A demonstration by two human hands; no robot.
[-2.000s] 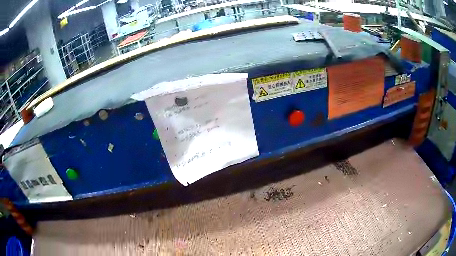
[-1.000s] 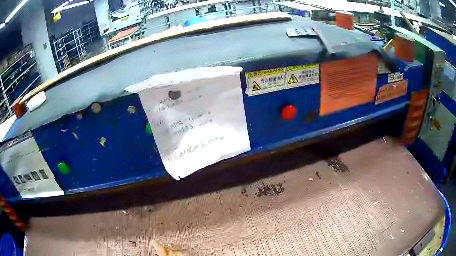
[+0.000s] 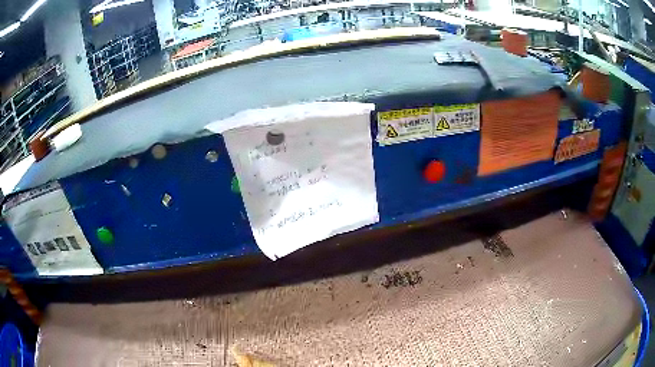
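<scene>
The die-cutting press fills the view, with its blue beam (image 3: 187,215) across the middle and a grey top (image 3: 287,72). Below the beam lies the pinkish-brown cutting pad (image 3: 345,322), scored, with dark specks and small bits on it. A white instruction sheet (image 3: 309,179) hangs on the beam's front. A red button (image 3: 434,170) and a green button (image 3: 105,235) show on the beam. A small tan shape (image 3: 250,360) is cut off by the bottom edge; I cannot tell what it is. Neither of my hands can be made out.
Orange notice (image 3: 518,135) and yellow warning labels (image 3: 429,124) are on the beam. Another paper (image 3: 54,236) hangs at left. A blue-rimmed round bin (image 3: 641,333) is at lower right. Small items lie on the press top. Racks and a pillar (image 3: 72,57) stand behind.
The view has shifted slightly, with the press now a little further right than a second ago. The tan shape at the bottom edge was absent two seconds ago and appeared one second ago.
</scene>
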